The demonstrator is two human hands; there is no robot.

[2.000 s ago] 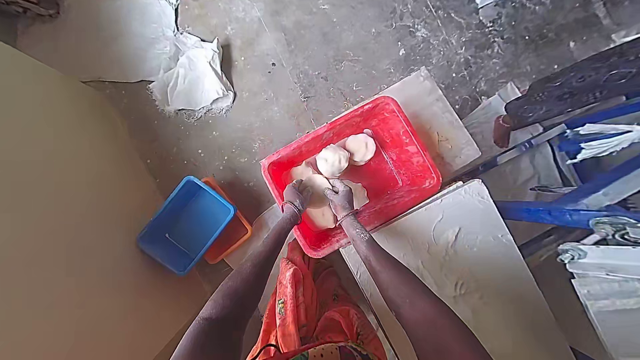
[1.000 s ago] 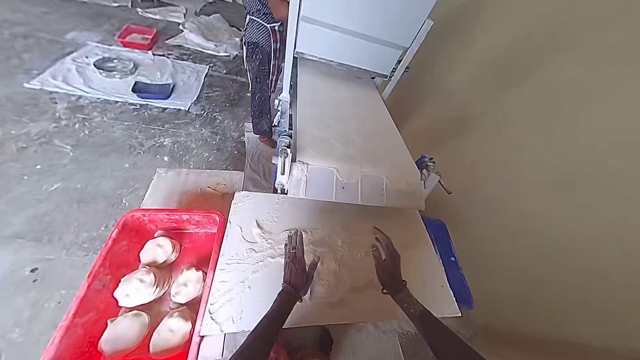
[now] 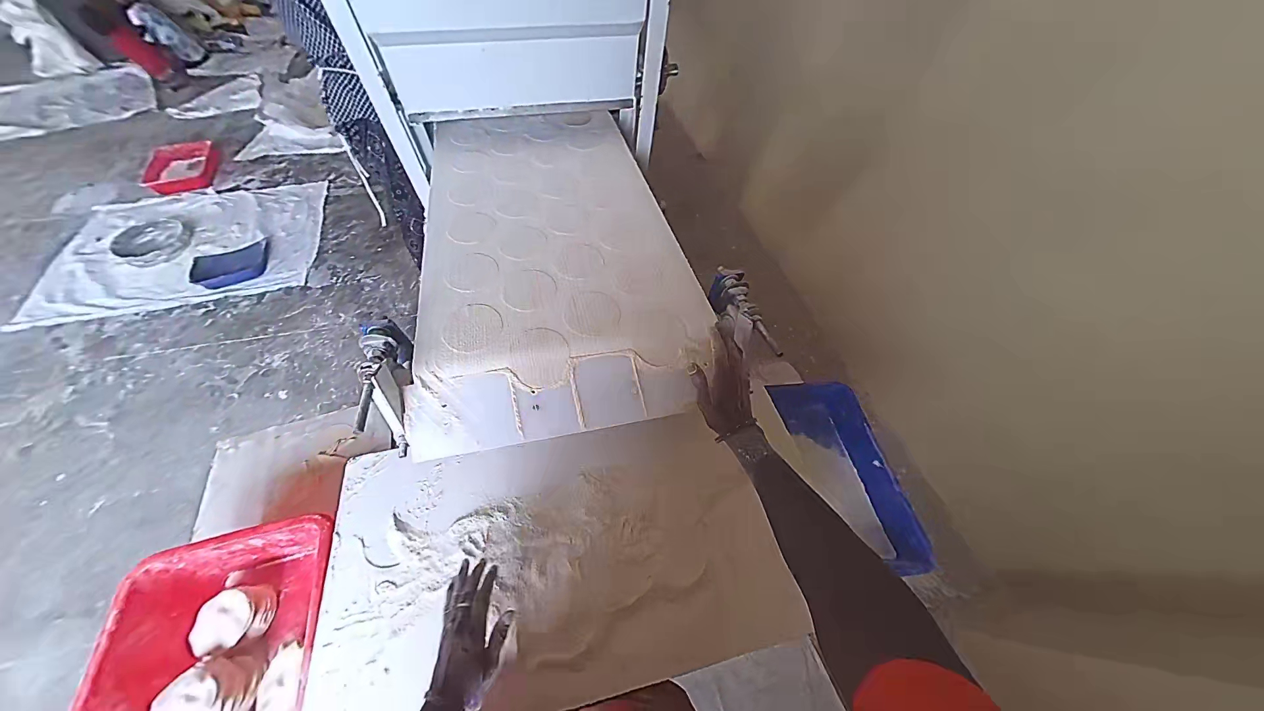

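Observation:
My left hand (image 3: 466, 632) lies with its fingers apart on the floured board (image 3: 592, 612), beside a patch of loose flour (image 3: 494, 533), holding nothing. My right hand (image 3: 726, 385) reaches to the right edge of a conveyor belt (image 3: 583, 237), fingers at the end of a thin dough sheet; whether it grips the dough cannot be told. Round cut outlines mark the dough sheet (image 3: 528, 286) on the belt, and its near edge is ragged. At the lower left, a red plastic tray (image 3: 321, 573) holds several stacks of dough rounds (image 3: 232, 617).
A white machine housing (image 3: 509, 59) stands over the belt's far end, with a person in patterned clothing (image 3: 360, 128) at its left. Metal belt fittings (image 3: 380, 360) flank the belt. A blue tray (image 3: 884, 484) lies right, near the wall. A cloth (image 3: 296, 212) with containers lies on the floor.
The view has swung from the red tray to the board and belt. My right hand has moved from above the board to the belt's edge. Round outlines now show on the belt.

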